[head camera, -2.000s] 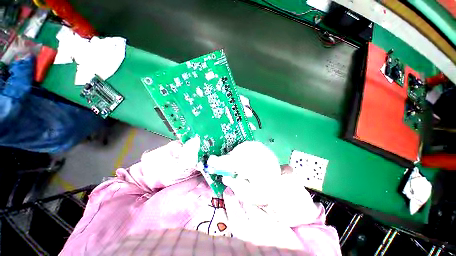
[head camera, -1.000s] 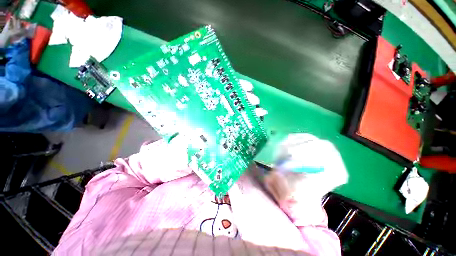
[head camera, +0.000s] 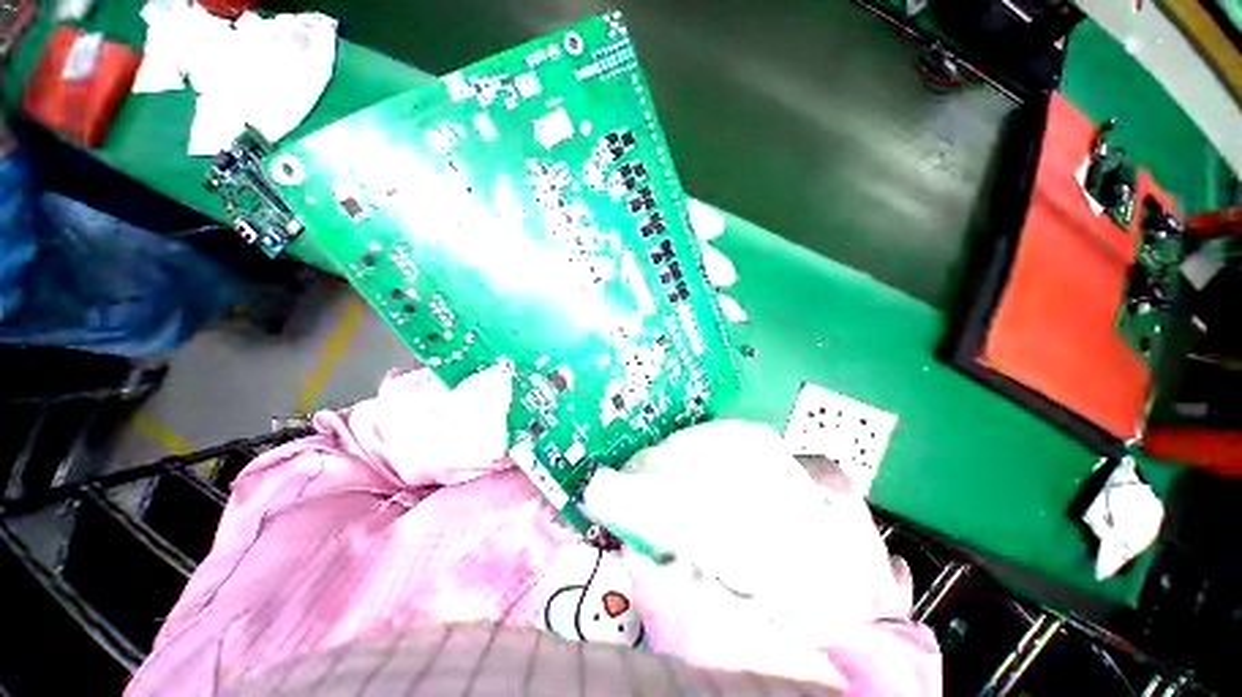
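Note:
A large green circuit board (head camera: 518, 245) is held tilted in front of me, with glare across its middle. My left hand (head camera: 480, 414), in a white glove, grips its near-left edge. Most of this hand is hidden under the board, and white fingertips show past the right edge. My right hand (head camera: 749, 511), also gloved, is at the board's near corner with a thin pale-blue pen-like tool (head camera: 629, 526) in its fingers. The tool's tip is too blurred to tell whether it touches the board.
A small circuit board (head camera: 251, 198) and white cloths (head camera: 266, 75) lie at the left of the green mat (head camera: 845, 320). A white dotted card (head camera: 842, 433) lies at the near edge. A red-orange pad (head camera: 1056, 300) holds small boards at right. Blue clothing of a person (head camera: 102, 286) shows at left.
My right hand has moved out to the right and come back to the board's near corner. The large board has moved up and leftward, now overlapping the small board in view.

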